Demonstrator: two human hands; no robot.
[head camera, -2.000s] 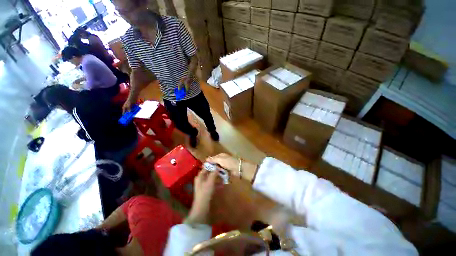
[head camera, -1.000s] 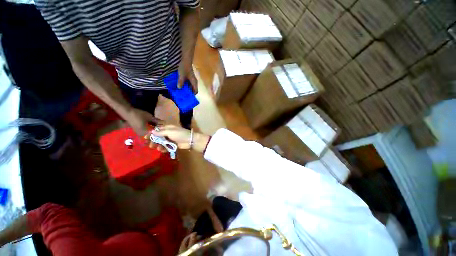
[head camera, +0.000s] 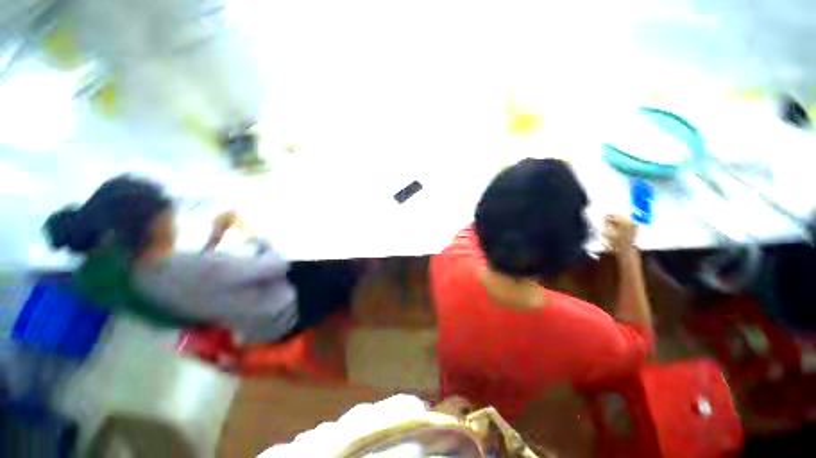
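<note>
Neither of my hands is in view; only a white sleeve or garment edge (head camera: 367, 428) shows at the bottom, behind a gold-coloured frame. In front of me is a long white table (head camera: 358, 224), strongly overexposed. A black phone (head camera: 408, 191) lies on it. A teal basin (head camera: 658, 168) stands on its right part, with a blue packet or tray (head camera: 641, 201) beside it. The picture is blurred.
A person in red (head camera: 537, 313) sits at the table just ahead. Another person in grey (head camera: 215, 282) sits at the left. A red stool (head camera: 689, 407) is at the lower right. A pale box-like object (head camera: 152, 389) is at the lower left.
The view has swung from the standing person in stripes and the cartons to the table. My hand and the white cable bundle seen earlier have left the picture.
</note>
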